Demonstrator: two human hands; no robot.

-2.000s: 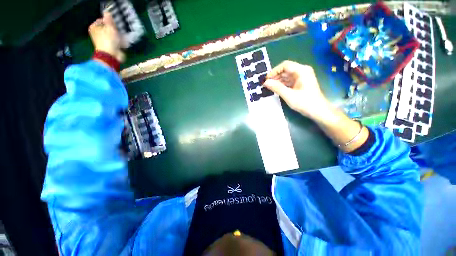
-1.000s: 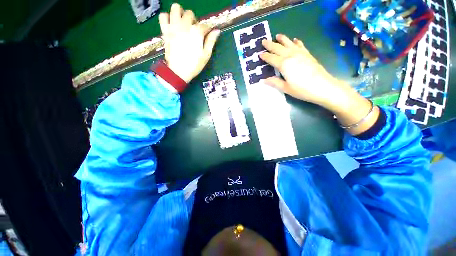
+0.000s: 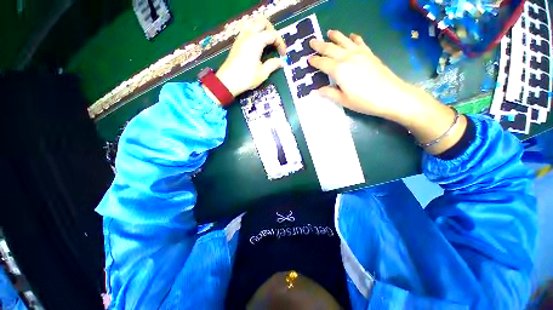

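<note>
A long white liner sheet [image 3: 333,145] lies on the dark green mat, with several black die-cut stickers [image 3: 300,45] on its far half and blank white nearer me. My right hand [image 3: 361,75] rests over its right edge, fingertips on the stickers. My left hand [image 3: 253,57] is at its upper left edge, thumb and fingers bent towards the sheet; whether they pinch anything is too small to tell. A silver-white phone frame [image 3: 273,136] with a dark narrow strip lies left of the sheet, untouched.
A pale rail [image 3: 176,63] divides the mat from the green conveyor, which carries another phone frame [image 3: 151,17]. At the upper right is a red-rimmed container [image 3: 467,51] of shiny scraps. Spare sticker sheets [image 3: 526,72] lie at the far right. Part of something silvery shows beside my left sleeve.
My left hand has come from the conveyor to the sheet's upper left edge. A phone frame has appeared on the mat left of the sheet. My right hand has spread flatter over the stickers.
</note>
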